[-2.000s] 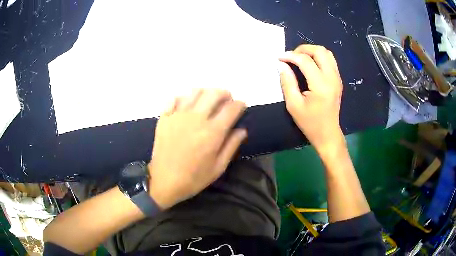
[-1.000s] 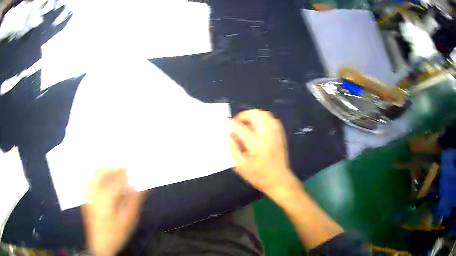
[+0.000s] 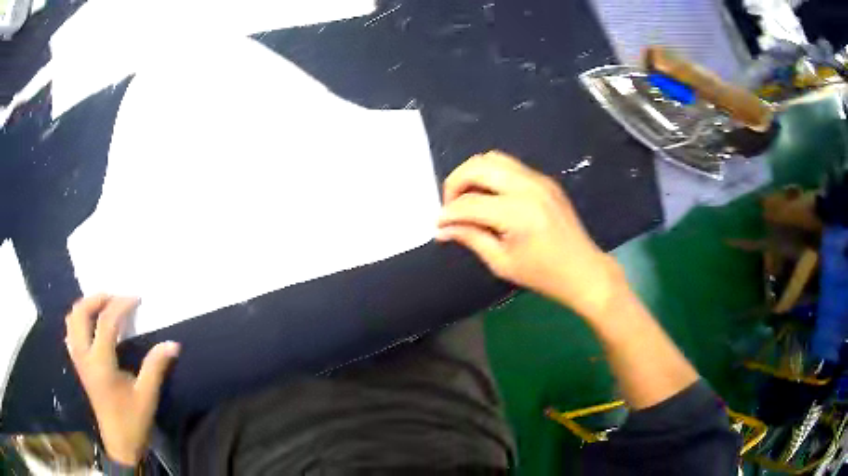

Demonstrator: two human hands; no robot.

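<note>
A white sleeve panel (image 3: 251, 186) lies flat on the black cloth-covered table, curved cap at the far side, straight edge toward me. My left hand (image 3: 116, 358) is at the panel's near left corner, fingertips on the cloth and thumb apart. My right hand (image 3: 511, 218) is at the panel's near right corner, fingers bent close together on its edge. Whether the right fingertips pinch the cloth cannot be told. No hem fold can be made out.
The steam iron (image 3: 679, 116) rests on a pale grey cloth (image 3: 711, 191) at the right table edge. More white panels (image 3: 186, 28) lie at the far left. Another white piece (image 3: 11, 297) is at the left edge. Yellow-framed stands (image 3: 586, 420) are on the green floor.
My left hand has moved from the middle of the near edge to the left corner. The right hand stays at the right corner. The camera view has shifted, showing more panels at the far left.
</note>
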